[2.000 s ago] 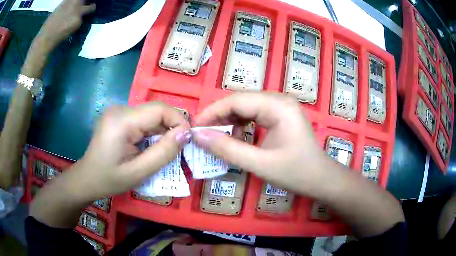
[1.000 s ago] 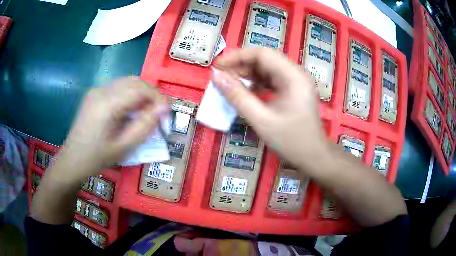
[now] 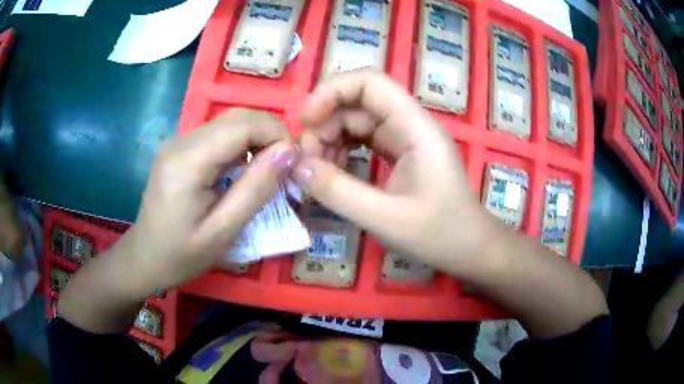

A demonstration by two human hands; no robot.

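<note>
My left hand [image 3: 217, 187] pinches a white label strip [image 3: 270, 225] with printed rows between thumb and fingers. My right hand [image 3: 397, 165] meets it thumb to thumb at the strip's top end; whether it holds a separate piece cannot be told. Both hands are above the red foam tray [image 3: 375, 300]. Gold phones with open backs sit in its pockets. A phone [image 3: 326, 262] below the hands shows a white label [image 3: 328, 246] near its speaker slots. My hands hide the phones in the tray's middle.
A white paper curl [image 3: 161, 34] lies on the dark green bench [image 3: 75, 112] at upper left. Another phone tray [image 3: 637, 112] stands at right, and one more [image 3: 105, 225] at lower left. A white paper sheet [image 3: 544, 15] is beyond the tray. Parts of people show at both edges.
My hands were apart one second ago, each with white paper, and have come together again. The small piece in my right hand no longer shows clearly. The other person's arm at upper left has gone.
</note>
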